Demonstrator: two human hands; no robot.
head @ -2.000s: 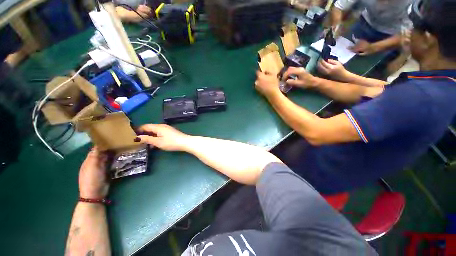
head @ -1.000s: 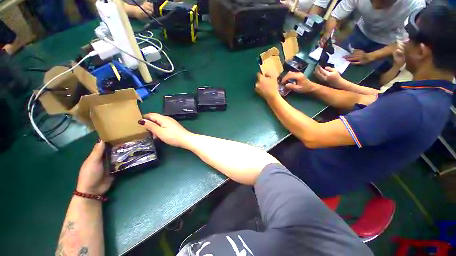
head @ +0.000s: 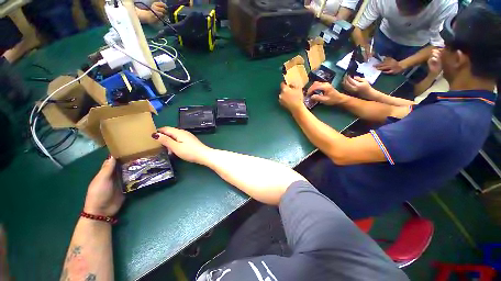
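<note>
An open black retail box (head: 146, 171) stands on the green bench in front of me, with shiny silvery, dark contents inside. Its brown kraft lid (head: 129, 133) stands upright, its inner side towards me. My left hand (head: 105, 187) is around the box's left side, the fingers partly hidden behind it. My right hand (head: 180, 144) is at the upper right corner, its fingertips on the lid's right edge. Two closed black boxes (head: 196, 118) lie side by side beyond my right hand.
An open brown carton (head: 65, 107), a blue bin (head: 123, 88) and a white power strip (head: 125, 38) with looping cable stand beyond the box. A large dark case (head: 269, 26) is at the back. A person in a blue shirt works at open boxes on the right.
Over the two seconds, the open box has shifted slightly right and its contents show more fully. My right hand has moved slightly up with the lid edge. Little differs from one second ago.
</note>
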